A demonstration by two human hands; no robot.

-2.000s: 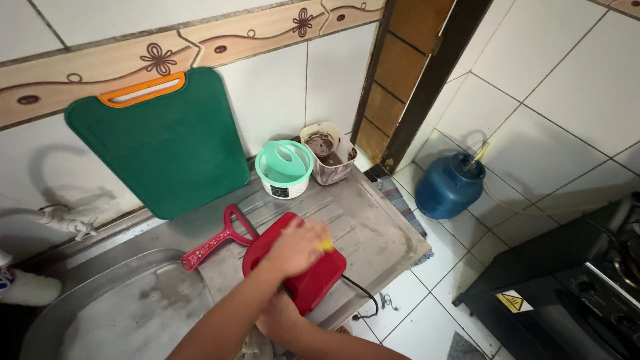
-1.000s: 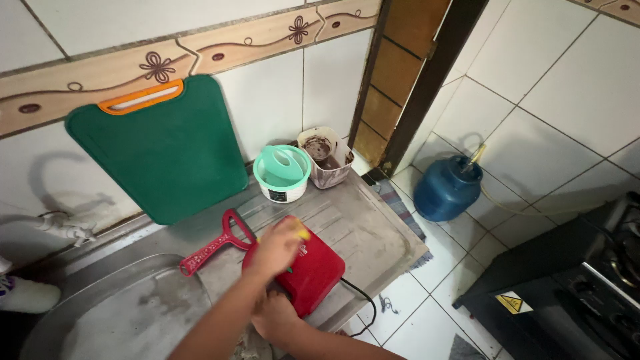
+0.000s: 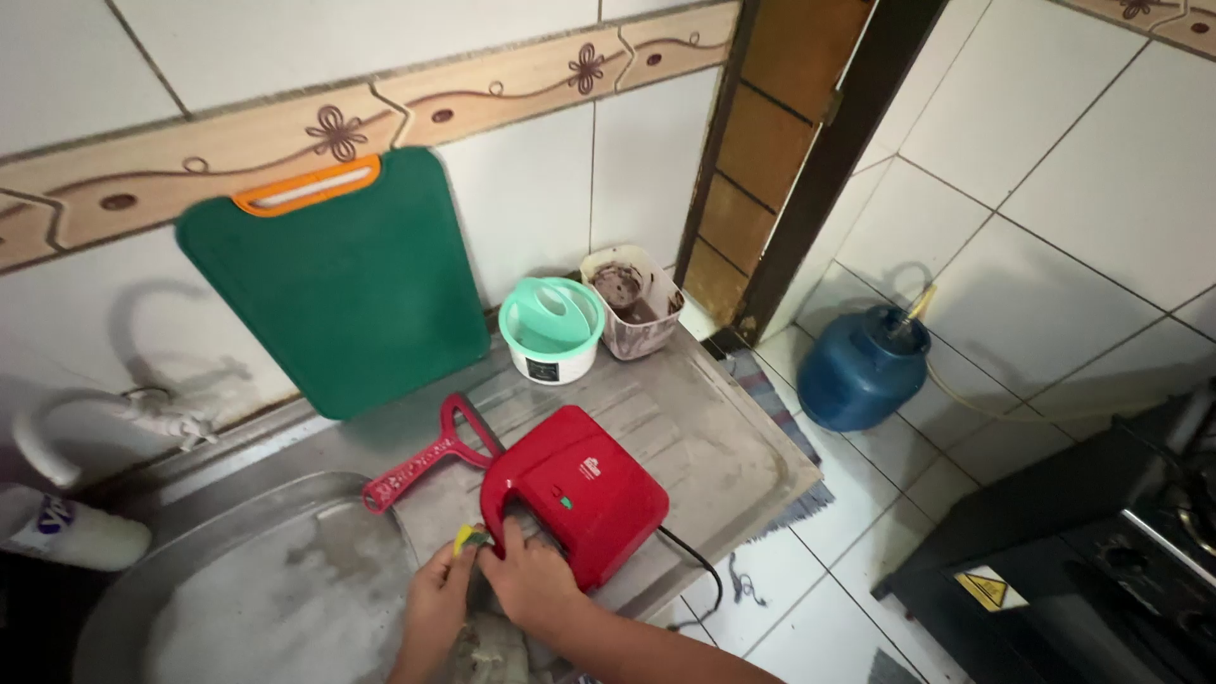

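Observation:
A red electric sandwich maker lies closed on the steel drainboard, its black cord trailing off the right side. My left hand pinches a small yellow-and-green sponge beside the appliance's handle. At that handle, my right hand has its fingers curled around the front edge; part of the grip is hidden. A red Y-shaped utensil with a speckled handle rests just left of the appliance. Below my hands is a crumpled pale cloth.
Suds fill the sink basin beneath a white faucet; a bottle stands left. A green cutting board leans on the wall. Behind are a mint-lidded tub and a dirty plastic container. A gas cylinder and stove are right.
My left hand has moved with the sponge from the top of the sandwich maker down to its front handle, beside my right hand.

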